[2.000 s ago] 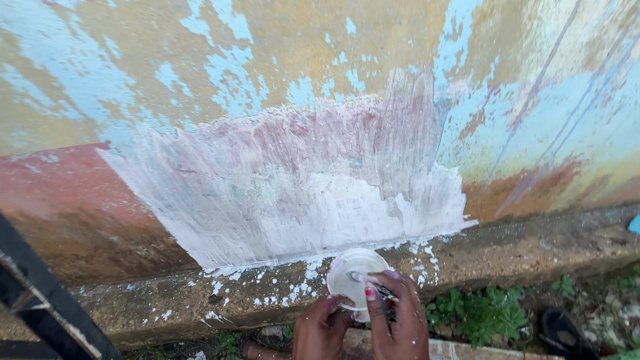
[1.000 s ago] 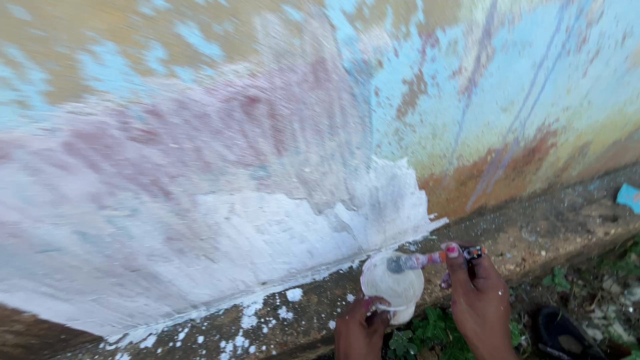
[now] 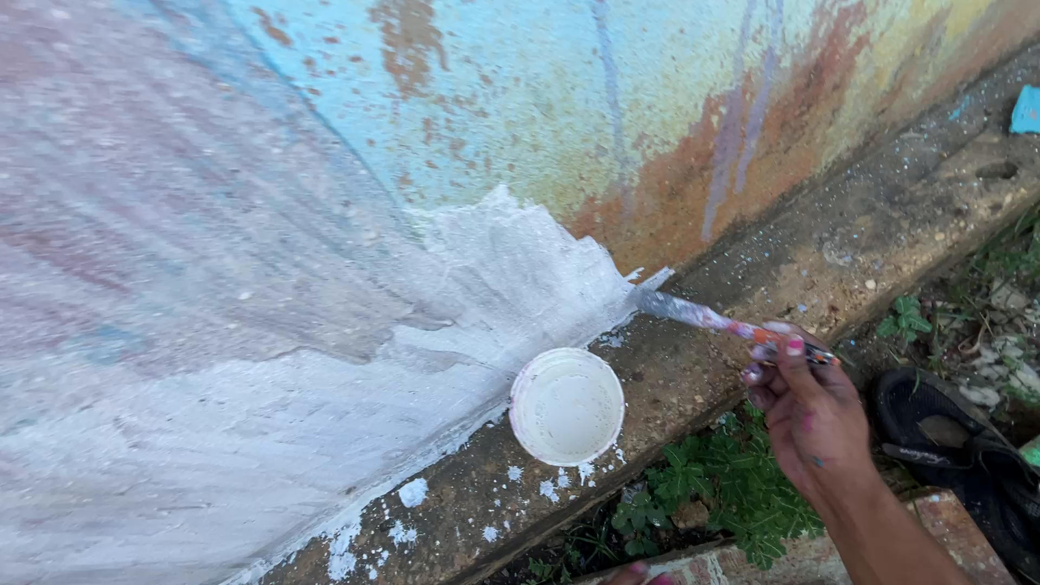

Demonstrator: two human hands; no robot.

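Note:
My right hand [image 3: 812, 414] grips a paint-covered brush [image 3: 715, 319] by its handle, and the bristles touch the bottom edge of the wall at the corner of the white painted patch [image 3: 520, 276]. A round white plastic tub [image 3: 566, 406] with white paint inside stands on the ledge at the wall's foot, left of the brush. Only fingertips of my left hand [image 3: 638, 574] show at the bottom edge, apart from the tub; whether they hold anything is hidden.
The concrete ledge [image 3: 845, 236] bears white paint splashes. Green weeds [image 3: 723, 479] grow beside it. Black sandals [image 3: 934, 431] lie at the right, near a paint-stained slab [image 3: 959, 528]. A light blue object [image 3: 1026, 110] sits on the ledge at the far right.
The brush has moved from the tub to the wall in my right hand. My left hand has let go of the tub and dropped to the bottom edge. The view has shifted right.

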